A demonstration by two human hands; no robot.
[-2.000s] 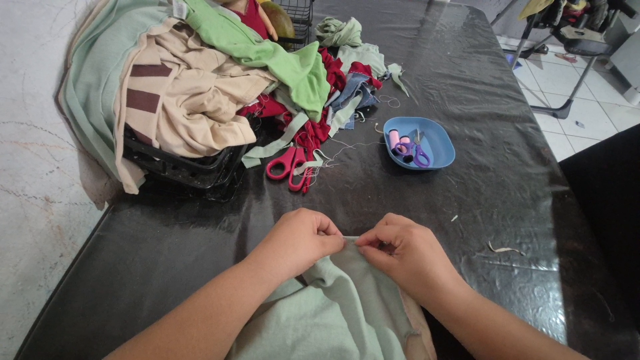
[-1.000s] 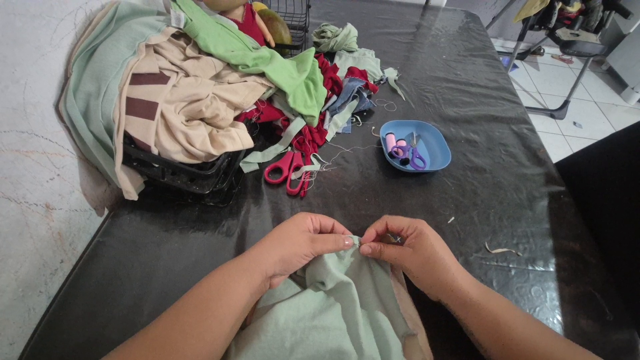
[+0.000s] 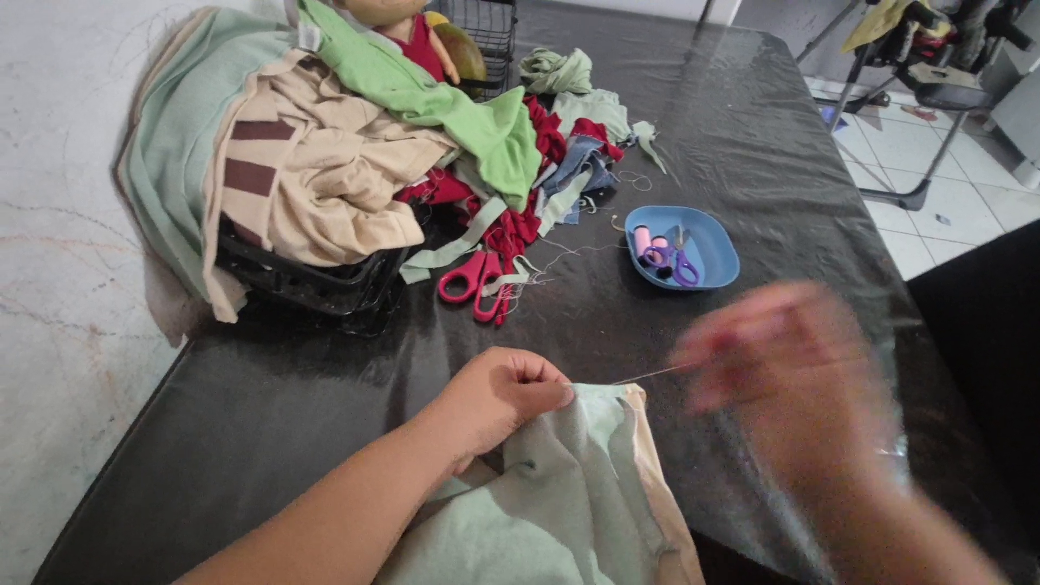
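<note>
Pale green fabric [image 3: 561, 487] with a beige edge hangs over the near side of the table. My left hand [image 3: 508, 402] pinches its top edge between thumb and fingers. To the right, above the table, my right hand [image 3: 780, 382] is blurred by motion. A thin thread [image 3: 650, 375] runs taut from the fabric's top edge to the right fingertips; whether a needle is between them cannot be made out. Beyond the hands, a blue plastic bowl [image 3: 715, 252] holds pink thread spools [image 3: 643, 241] and small purple-handled scissors [image 3: 685, 268].
Red-handled scissors [image 3: 459, 284] lie among loose threads. A black plastic basket [image 3: 309, 280] heaped with beige and green clothes stands at the left by the wall. Fabric scraps [image 3: 581, 158], a doll [image 3: 418, 45] and a wire basket [image 3: 496, 41] are farther back on the black-covered table [image 3: 731, 122].
My right hand has moved away to the right from the fabric's edge, where it was beside my left hand. The thread now shows stretched between. My left hand still holds the edge.
</note>
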